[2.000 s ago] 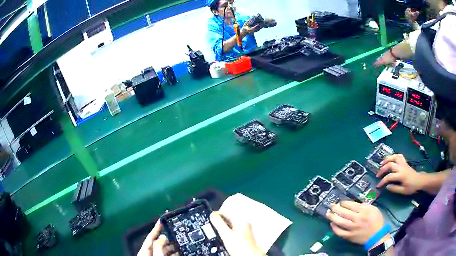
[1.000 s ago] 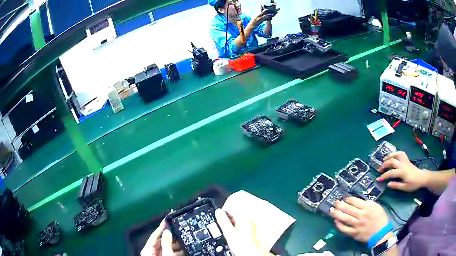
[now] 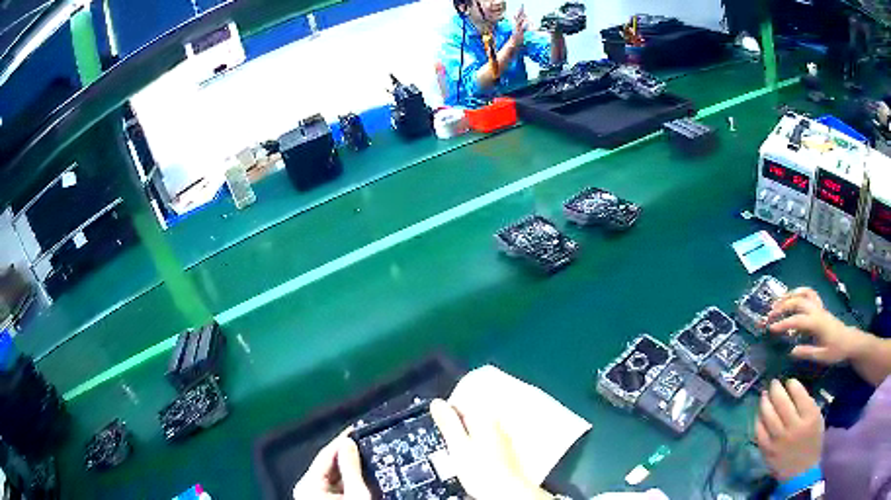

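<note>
My left hand (image 3: 337, 471) holds the left edge of a dark open case half with a circuit board (image 3: 405, 459) at the bottom of the head view. My right hand (image 3: 479, 454) grips the same unit from the right, its fingers over the board's upper right edge. The lower part of the unit is cut off by the picture's edge. A black foam tray (image 3: 283, 451) lies under the unit and my hands. A cream paper sheet (image 3: 547, 425) lies right of the tray, partly hidden by my right hand.
A neighbour's hands (image 3: 789, 430) are at the right near several open units (image 3: 640, 366). Power supplies (image 3: 786, 190) stand behind. Two board units (image 3: 537, 242) lie mid-bench. More units (image 3: 193, 408) and black ribbed blocks (image 3: 195, 354) are at the left. A person in blue (image 3: 503, 49) sits across the bench.
The view has shifted, and the bench things sit further right. The unit in my hands is lower in the picture. The neighbour's nearer hand has moved right, off the open units.
</note>
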